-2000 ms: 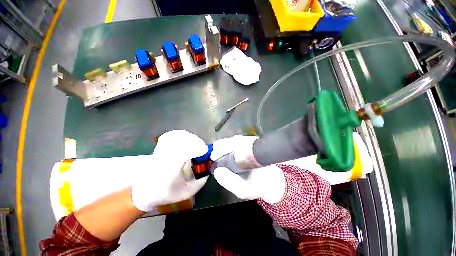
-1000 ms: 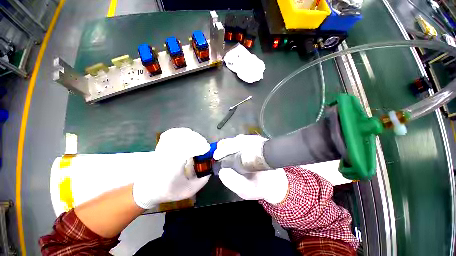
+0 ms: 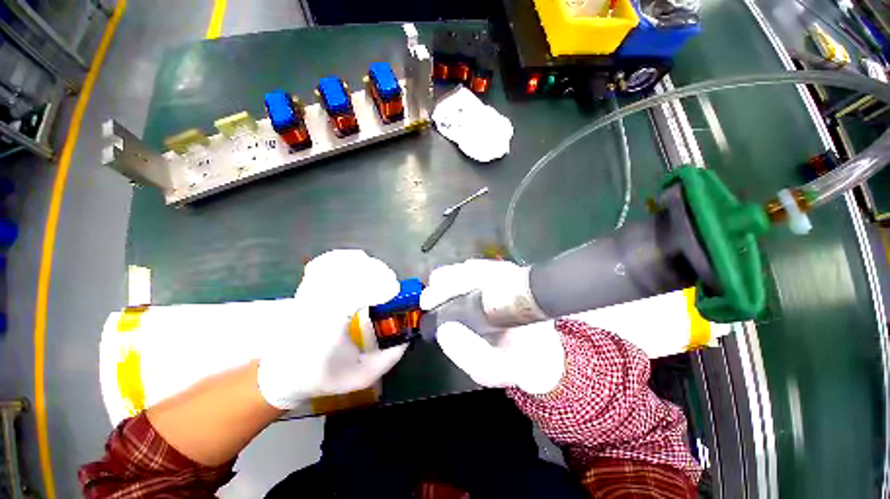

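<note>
My left hand, in a white glove, holds a coil with a blue top and copper windings above the mat's front edge. My right hand, also gloved in white, grips a thick grey glue syringe. The syringe's front end is at the coil's right side; whether it touches is hard to tell. A green winged cap sits on the syringe's rear end, joined to a clear air hose.
A metal holding fixture bears three blue-topped coils. A white cloth, a small hand tool and black-topped coils lie on the mat. A black controller, yellow bin and blue bin stand behind. A green conveyor runs at right.
The syringe's rear end and green cap have swung right compared with two seconds ago, and up from one second ago. My left hand still holds the coil, with more of its windings showing.
</note>
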